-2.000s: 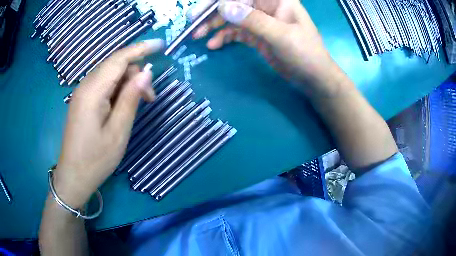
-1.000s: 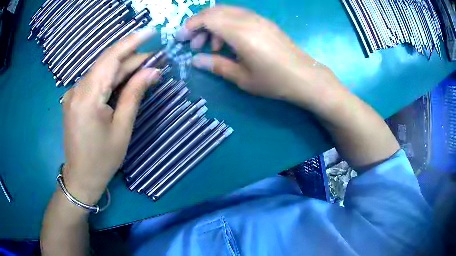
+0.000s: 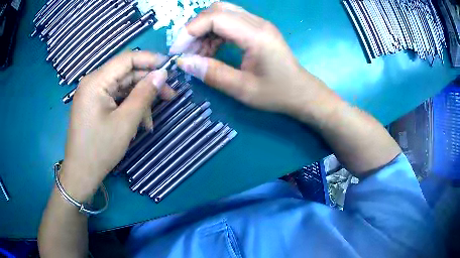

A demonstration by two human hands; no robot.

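Note:
My left hand (image 3: 108,111) pinches a metal tube (image 3: 170,63) between thumb and fingers; most of the tube is hidden by that hand. My right hand (image 3: 267,70) closes thumb and fingertips around the tube's upper end; whether a sleeve is there is hidden. Tubes with pale, frosted tips (image 3: 176,153) lie in a slanted row, partly under my left hand. Small white sleeves (image 3: 169,12) lie in a loose heap behind my fingertips. A pile of metal tubes (image 3: 88,38) lies at the upper left.
Thinner silver rods (image 3: 396,30) lie in a row at the far right of the green-blue mat (image 3: 272,146). A thin rod lies at the left edge (image 3: 4,189). Blue crates (image 3: 446,126) stand beyond the table's right edge, and another is below it, beside my blue sleeve.
Two seconds ago my right hand held a tube up by the sleeves and my left hand was empty. The tube is now in my left hand, with my right fingertips at its end.

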